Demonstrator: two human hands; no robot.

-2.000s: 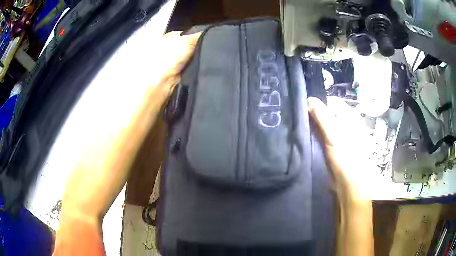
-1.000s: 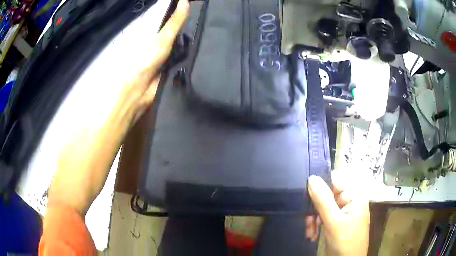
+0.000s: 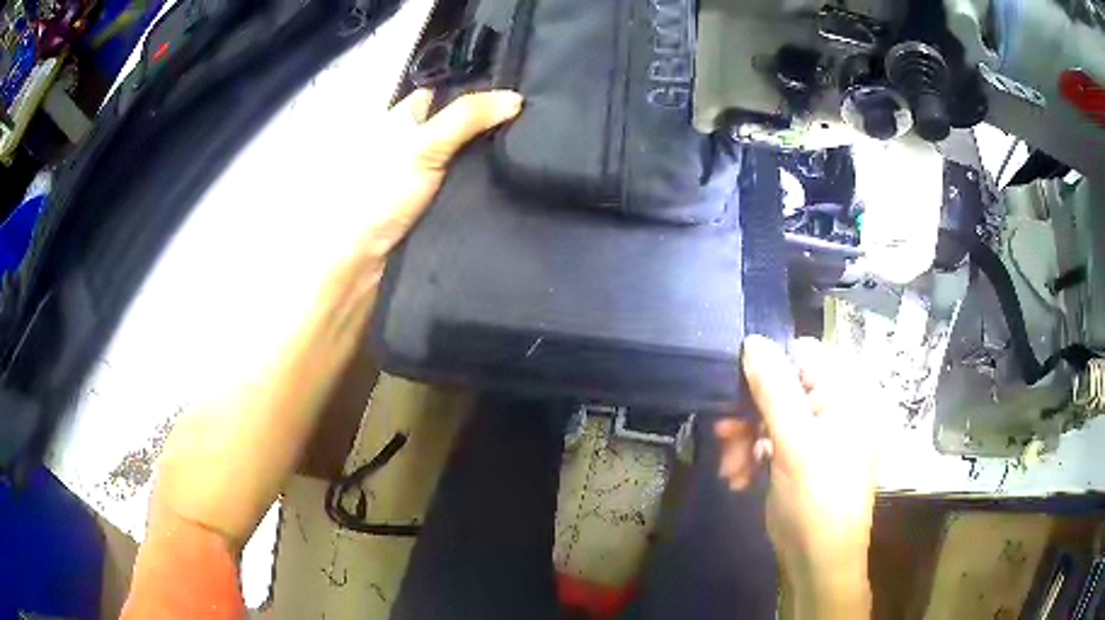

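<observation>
The bag panel (image 3: 582, 285), black and padded, lies in front of me above my lap. Its GB500 pocket (image 3: 570, 109) is at the top, with the lettering partly cut off by the machine head. The edge tape (image 3: 763, 254) runs along the panel's right edge to the presser foot area. My left hand (image 3: 424, 158) holds the panel's left side, thumb on top beside the pocket. My right hand (image 3: 788, 424) grips the lower right corner and tape between thumb and fingers. A dark buckle (image 3: 454, 55) shows at the pocket's left.
The industrial sewing machine (image 3: 1030, 73) stands at the upper right above its white table (image 3: 891, 363). A long black piece (image 3: 121, 206) lies on the white table at left. The foot pedal (image 3: 630, 424) shows below the panel. A black loop (image 3: 364, 503) is at lower left.
The panel has moved away from me, up under the machine head. My right hand has slid down to the lower corner. My left hand has shifted, its thumb now on the panel's face.
</observation>
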